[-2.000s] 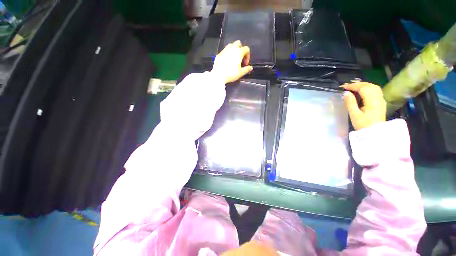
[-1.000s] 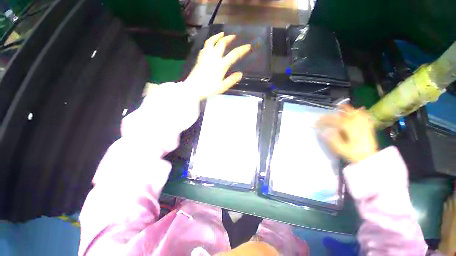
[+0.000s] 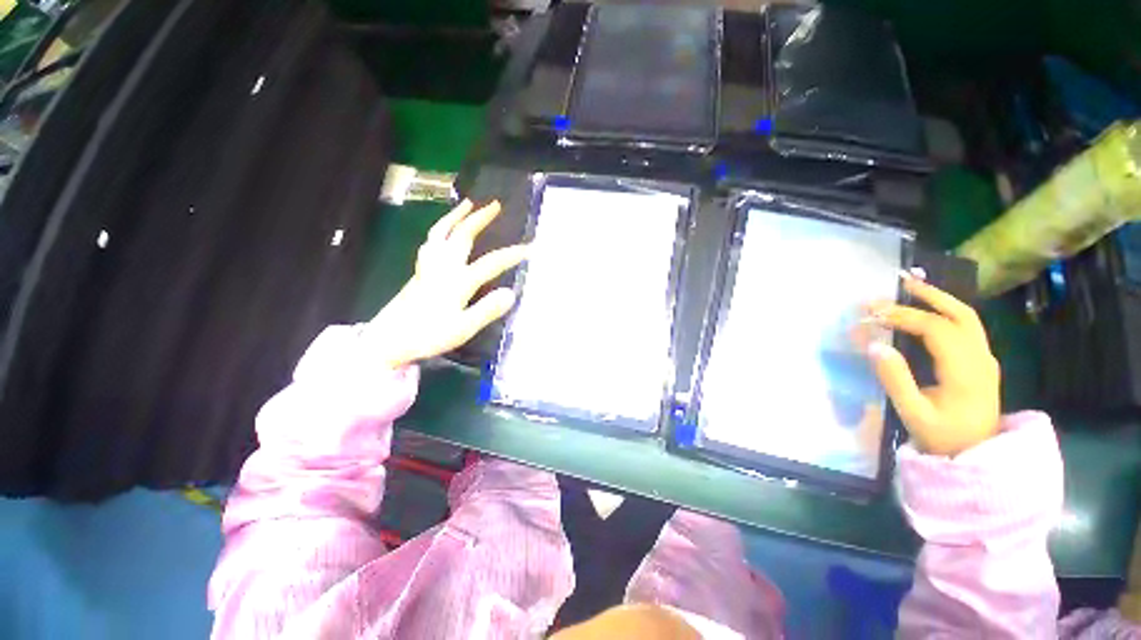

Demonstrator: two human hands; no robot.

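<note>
Two tablets lie side by side on dark foam in front of me, the left tablet (image 3: 594,306) and the right tablet (image 3: 795,331). Both screens glow white under shiny clear film, with a blue spot at each lower left corner. My left hand (image 3: 453,290) is bare, fingers spread, with fingertips at the left tablet's left edge. My right hand (image 3: 945,363) is bare, fingers bent and apart, over the right edge of the right tablet's screen. I cannot tell whether its fingertips touch the glass. Neither hand grips anything.
Two dark tablets (image 3: 651,75) (image 3: 845,88) lie beyond the lit pair. A tall pile of black foam trays (image 3: 188,263) stands at the left. A post wrapped in yellowish film (image 3: 1057,206) slants in at the right. The green bench edge (image 3: 551,469) runs before my lap.
Both tablets now glow white; the left was dimmer two seconds ago. My left hand has come down from above the left tablet to its left side. My right hand has moved to the right screen edge.
</note>
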